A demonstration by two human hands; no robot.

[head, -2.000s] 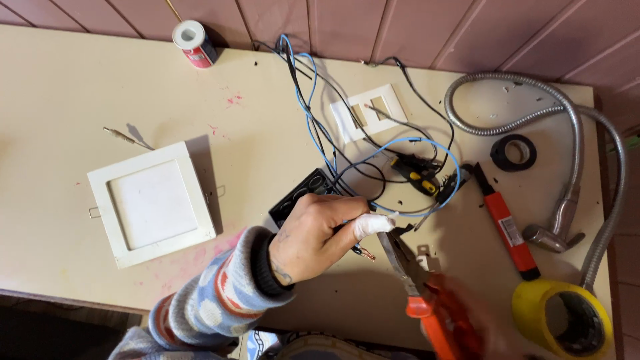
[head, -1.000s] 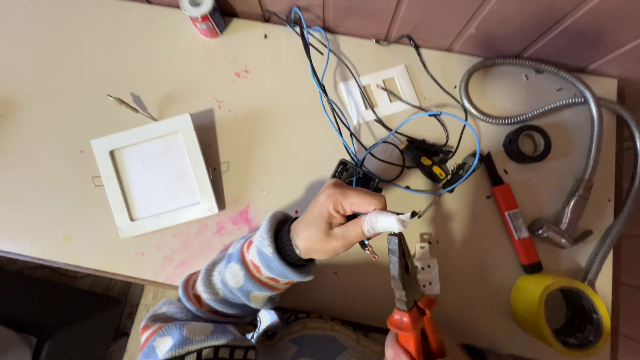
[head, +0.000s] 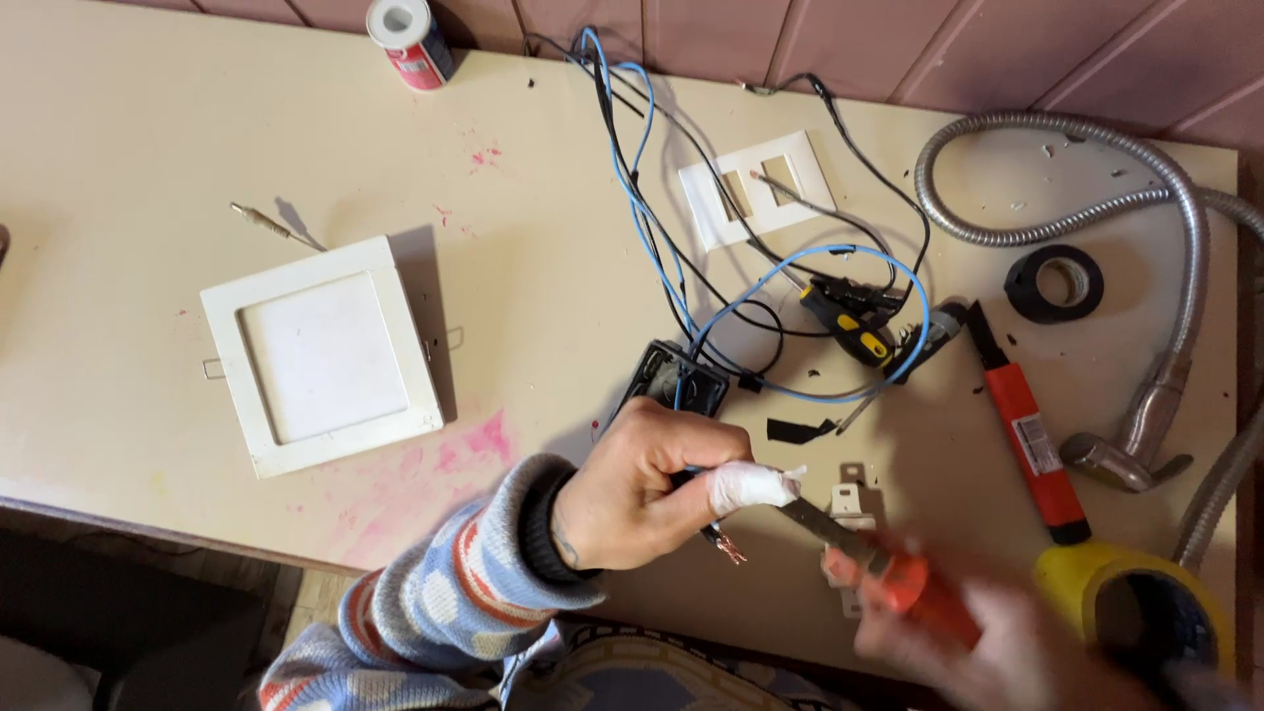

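Observation:
My left hand (head: 662,484), its thumb wrapped in white material, is closed on an electrical wire (head: 729,546) whose bare copper strands stick out below the fingers. Just above it lies a black electrical box (head: 667,380) with blue and black wires (head: 632,188) running into it. My right hand (head: 987,632), blurred, grips orange-handled pliers (head: 879,568). Their jaws reach the wrapped thumb tip; whether they hold anything there is hidden. Partly behind the pliers lies a white socket module on a metal bracket (head: 846,501).
Around lie a white square light panel (head: 326,357), white switch frame (head: 712,202), yellow-black screwdriver (head: 851,326), black tape roll (head: 1054,284), red utility knife (head: 1034,449), metal shower hose (head: 1190,257), yellow tape roll (head: 1076,583) and a can (head: 425,64) near the wall.
The pliers were upright just below my left hand a second ago; now they tilt, with their jaws up at the wrapped thumb tip. My left hand keeps its closed grasp.

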